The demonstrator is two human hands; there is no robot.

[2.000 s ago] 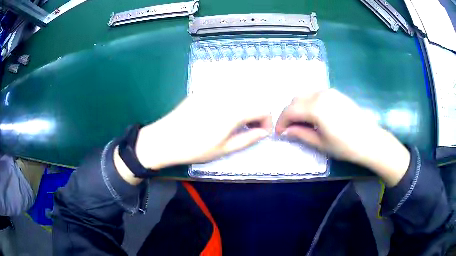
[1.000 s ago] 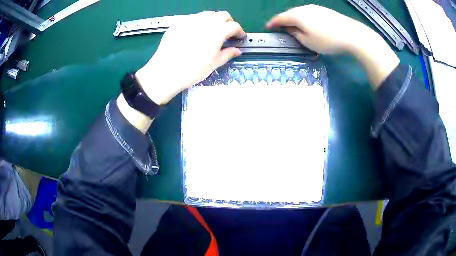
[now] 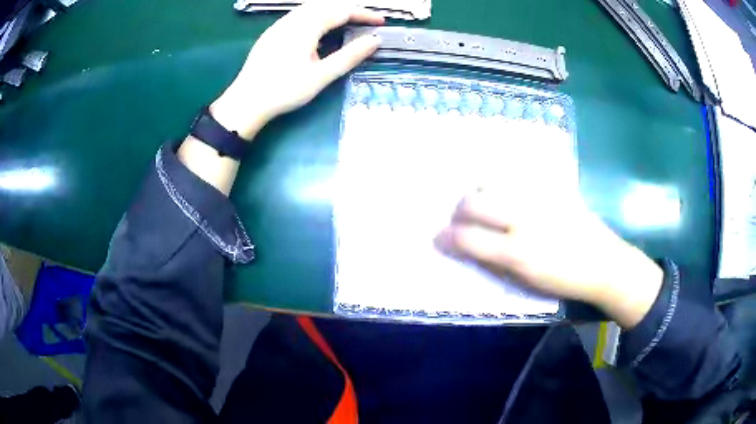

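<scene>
A silver-grey metal bar (image 3: 464, 51) with small holes lies behind the clear tray. My left hand (image 3: 290, 62), with a black wristband, grips the bar's left end between thumb and fingers. The square clear tray (image 3: 460, 98) has rounded pockets along its far side and a glaring white centre. My right hand (image 3: 514, 248) is over the tray's lower right part. It is blurred and overexposed, its fingertips close together, and I cannot tell whether it holds anything.
Another bar (image 3: 406, 8) lies at the top, partly behind my left hand. Dark bars (image 3: 651, 41) slant at the upper right beside white sheets (image 3: 738, 190). Small grey pieces (image 3: 35, 60) lie at the far left. A blue container (image 3: 56, 310) is below the bench at left.
My right hand has moved from the bar back over the tray. My left hand stays at the bar's left end. The bar and tray appear further right in view.
</scene>
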